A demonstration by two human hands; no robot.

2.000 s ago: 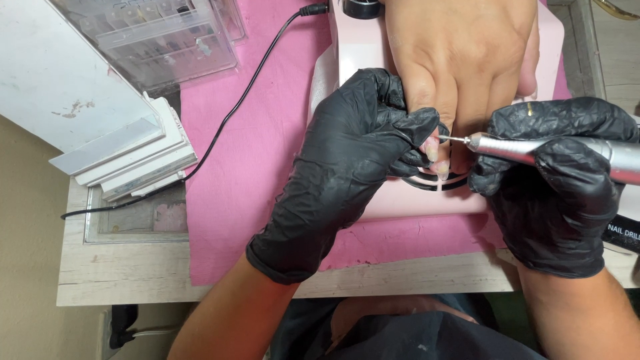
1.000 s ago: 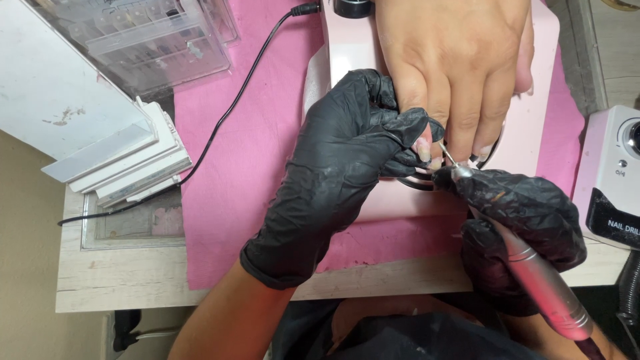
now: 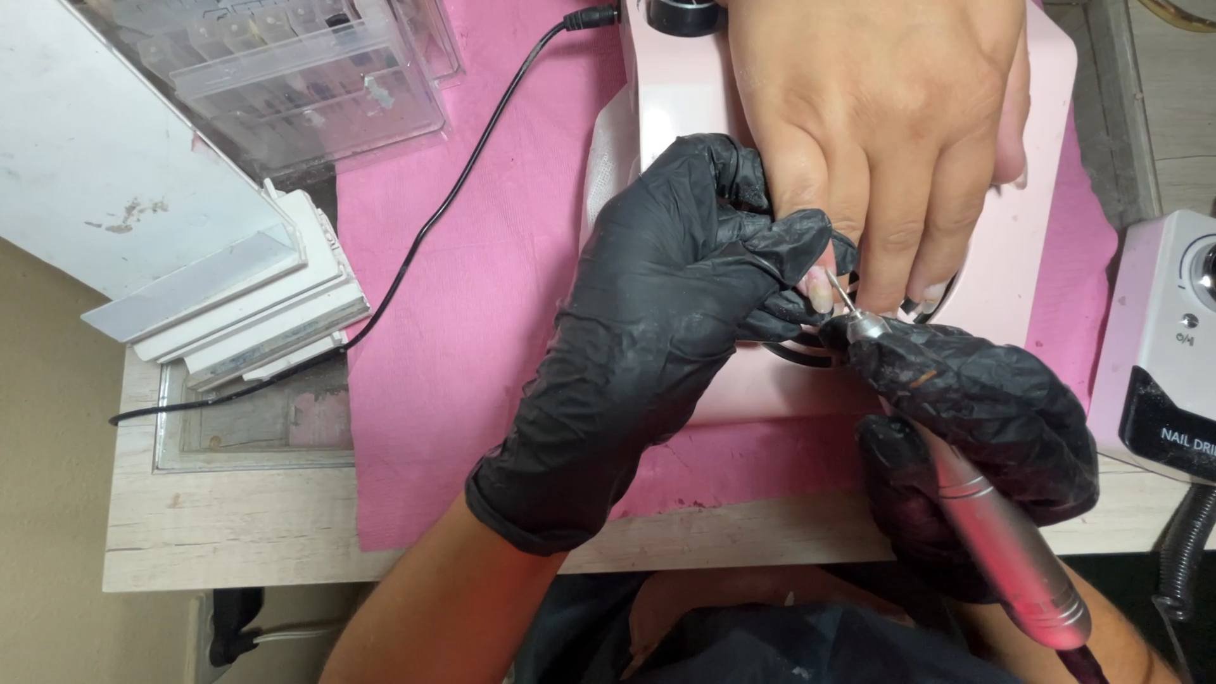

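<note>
My left hand (image 3: 665,275), in a black glove, grips a finger of another person's hand (image 3: 874,123) between thumb and fingers. That hand lies palm down on a pale pink nail dust collector (image 3: 779,385), whose round opening is partly covered. In my right hand (image 3: 978,418), also gloved in black, is a silver nail drill handpiece (image 3: 1007,560), slanting down to the right. Its thin metal bit (image 3: 840,290) is at the nail (image 3: 819,290) of the held finger; whether it touches cannot be told. My right palm is hidden.
A nail drill control unit (image 3: 1164,332) stands at the right, a coiled cord (image 3: 1186,551) below it. A black cable (image 3: 442,204) crosses the pink cloth (image 3: 456,380). Clear plastic cases (image 3: 313,95) and stacked white boxes (image 3: 256,304) are at the left, near the wooden table edge (image 3: 237,532).
The handpiece has swung from nearly level to a steep slant, its rear end now low and toward me. My right hand has turned with it. My left hand keeps its hold on the finger.
</note>
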